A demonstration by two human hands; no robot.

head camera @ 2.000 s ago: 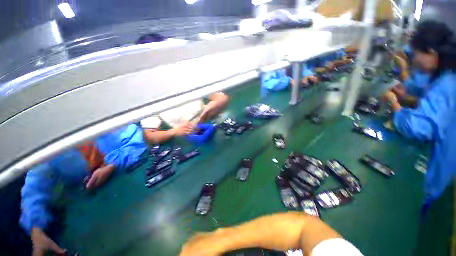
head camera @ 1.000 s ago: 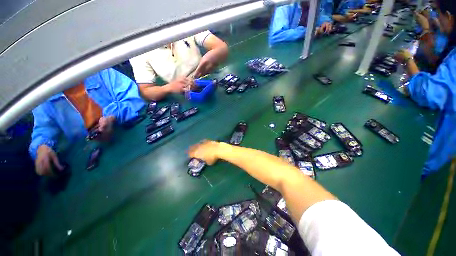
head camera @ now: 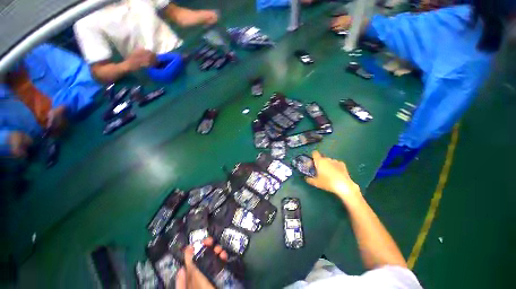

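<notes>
My right hand (head camera: 330, 176) is at centre right with its fingers on a dark handset (head camera: 305, 165), held at or just above the green bench (head camera: 345, 217). My left hand (head camera: 199, 268) is low in the picture, partly cut off by the bottom edge. Its thumb and fingers are around another dark handset (head camera: 208, 261), blurred and partly hidden. A large heap of handsets (head camera: 247, 219) with silver board areas lies around and beyond my left hand. One separate handset (head camera: 292, 223) lies right of the heap.
A second handset cluster (head camera: 283, 119) lies farther up the bench. Loose handsets (head camera: 356, 110) lie around it. Workers in blue smocks (head camera: 435, 62) sit at right and far left. A person in a light shirt is beside a blue bin (head camera: 165, 68). A metal post (head camera: 357, 25) stands at the far side.
The view has turned right and down. My right hand has moved from the far-left handset to one at right of the heap. My left hand has come into view with a handset.
</notes>
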